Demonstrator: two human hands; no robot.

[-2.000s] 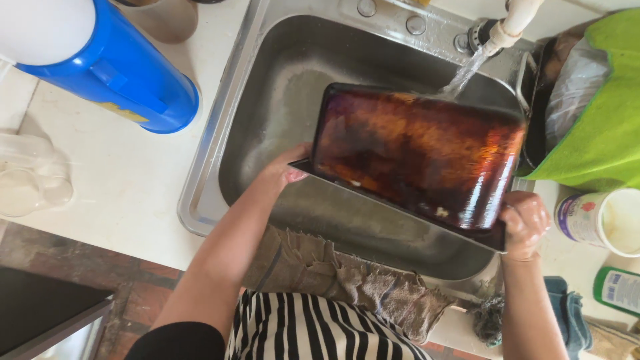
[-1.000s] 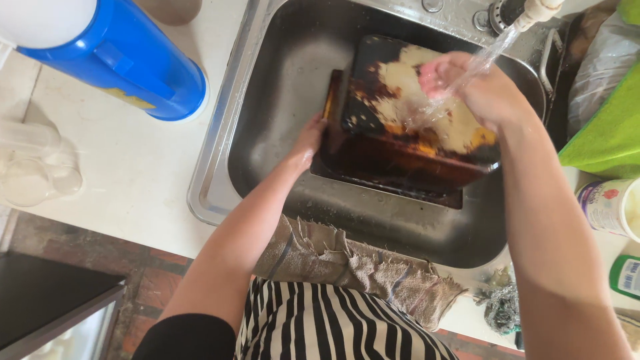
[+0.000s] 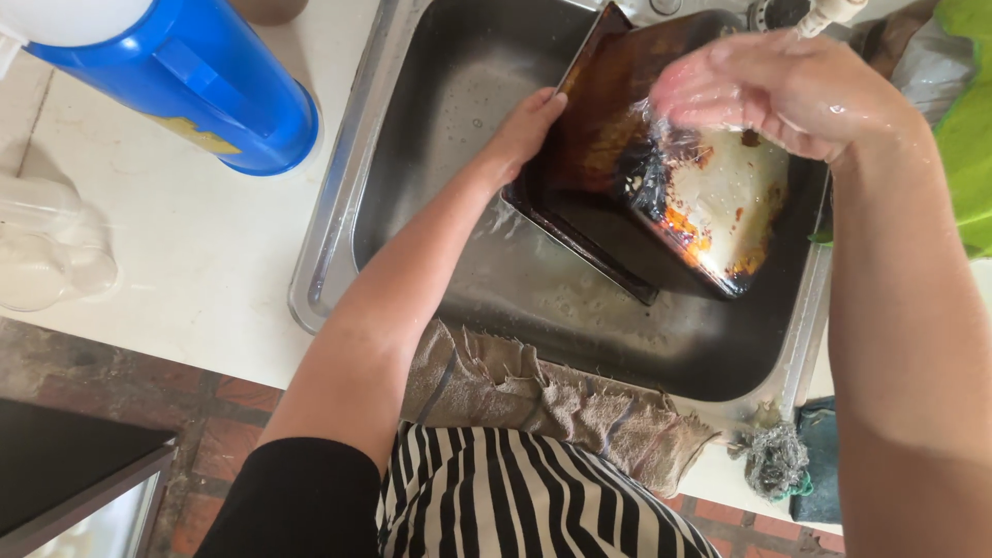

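Note:
A deep rectangular metal baking pan (image 3: 725,205), stained dark brown and amber outside, is tilted in the stainless steel sink (image 3: 496,287) with its underside showing. My left hand (image 3: 531,128) grips the pan's rim on its left side. Over the upper part of the pan is my right hand (image 3: 756,93), wet, with its fingers extended and close together under the faucet (image 3: 829,14). Water spreads over the pan's surface below the fingers. Whether the fingertips touch the metal is hard to tell.
A large blue thermos jug (image 3: 225,85) stands on the left counter near clear plastic containers (image 3: 46,248). A frayed cloth (image 3: 558,403) hangs over the sink's front edge. Steel wool (image 3: 777,461) lies at the front right, and a green cloth (image 3: 961,139) is at the right.
My right hand held the pan's right edge two seconds ago; it has let go and is over the pan. The pan has turned from its broad side and stands more tilted.

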